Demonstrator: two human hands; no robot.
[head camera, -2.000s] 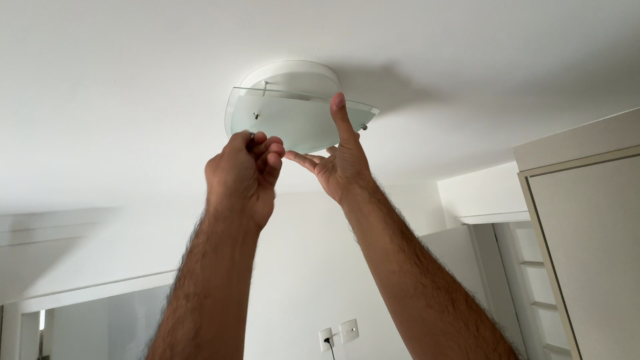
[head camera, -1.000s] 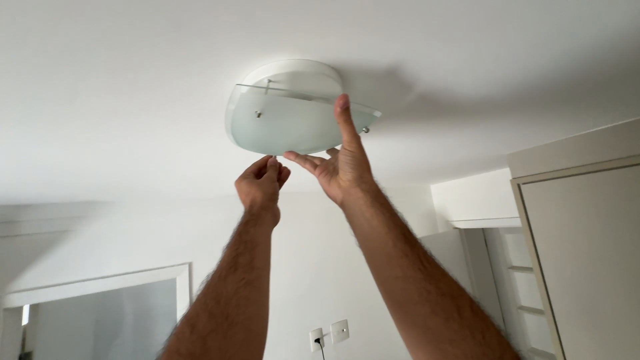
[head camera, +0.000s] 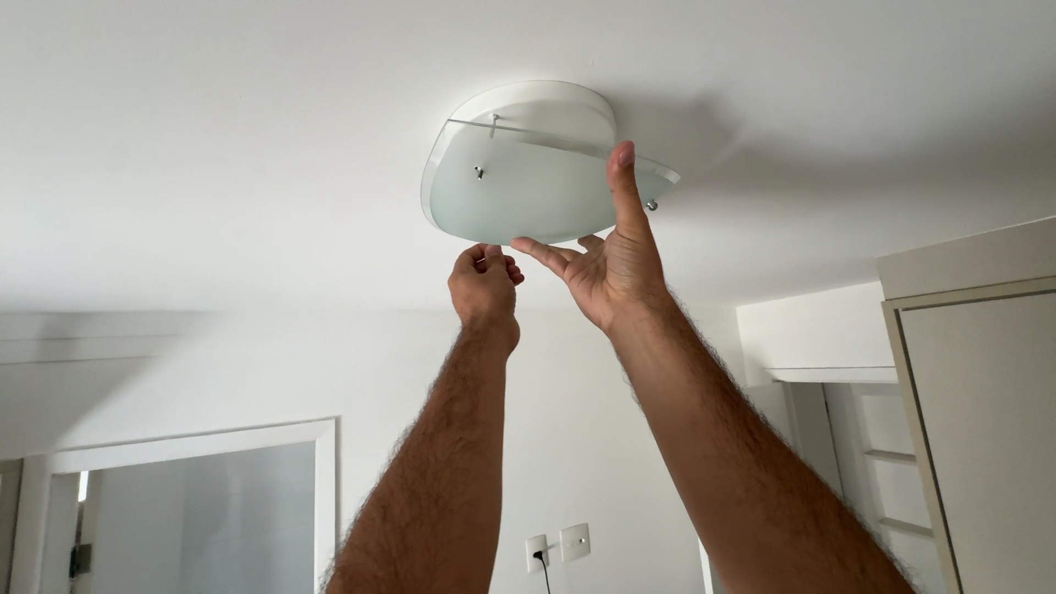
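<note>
A frosted glass shade (head camera: 528, 194) with a clear rim hangs tilted under a round white ceiling lamp base (head camera: 544, 103). One metal knob (head camera: 478, 173) shows on the glass at left, another metal knob (head camera: 652, 205) near its right edge. My left hand (head camera: 485, 280) is just below the shade's near edge, fingers curled and pinched together; whether anything small is between them is hidden. My right hand (head camera: 615, 247) is spread at the shade's near right side, thumb up across the glass and index finger extended along the lower edge, supporting or touching it from below.
White ceiling surrounds the lamp. Low on the far wall are an outlet (head camera: 537, 553) with a black plug and cord, and a second wall plate (head camera: 575, 542). A white-framed opening (head camera: 326, 495) lies at lower left, a doorway at right, and a beige cabinet (head camera: 982, 396) at far right.
My left hand has moved down from in front of the glass to below its near edge, uncovering more of the shade. My right hand keeps nearly the same place against the shade.
</note>
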